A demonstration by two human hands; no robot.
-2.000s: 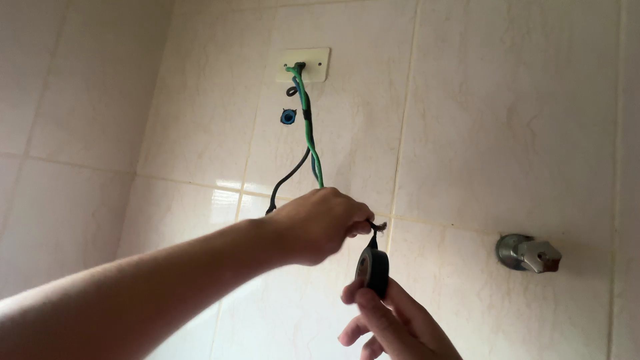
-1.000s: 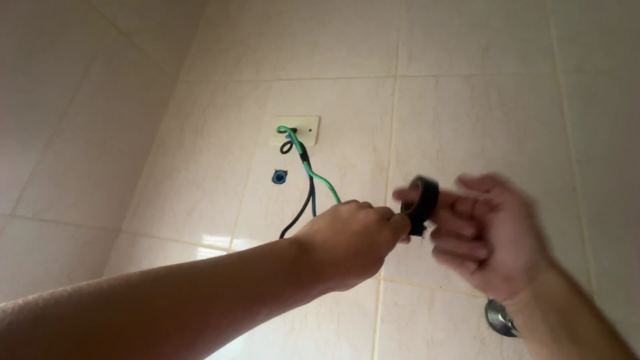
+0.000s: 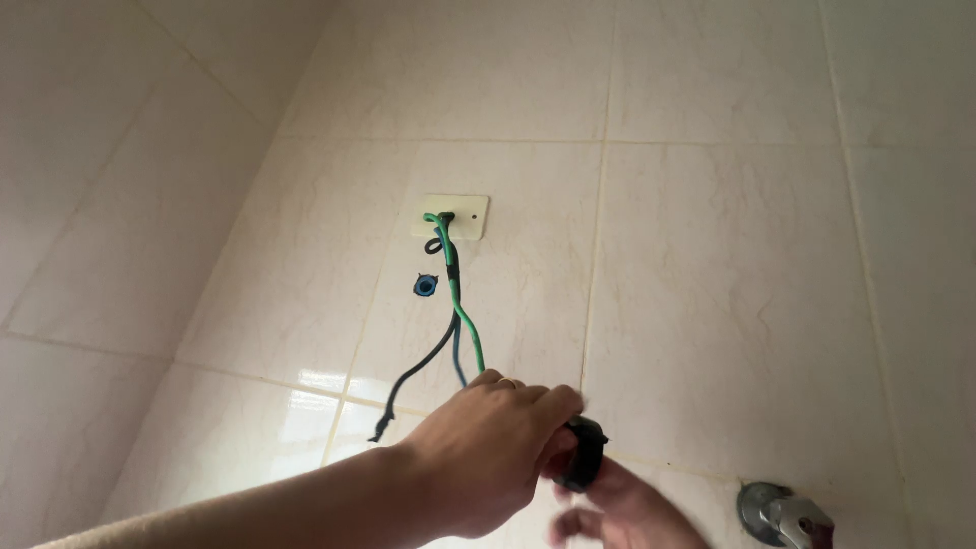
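Observation:
My left hand (image 3: 496, 450) is closed around the lower part of a green wire (image 3: 467, 320); a blue wire (image 3: 457, 351) also runs down to it, and the ends are hidden. A roll of black electrical tape (image 3: 583, 455) sits at the left fingertips, with my blurred right hand (image 3: 629, 503) just below and right, its fingers at the roll. The wires come out of a cream cover plate (image 3: 463, 217), bound by a black tape wrap (image 3: 453, 272). A black wire (image 3: 412, 374) hangs free to the left, dark tape on its end.
A blue-lined pipe hole (image 3: 425, 285) opens in the tiled wall (image 3: 717, 267) below the plate. A chrome valve (image 3: 785, 515) juts out at the lower right. A side wall (image 3: 114, 191) meets the tiles at the left.
My right hand has dropped from beside the tape roll to below it, and the roll is now lower against my left fingers. The view has tilted upward since the oldest frame.

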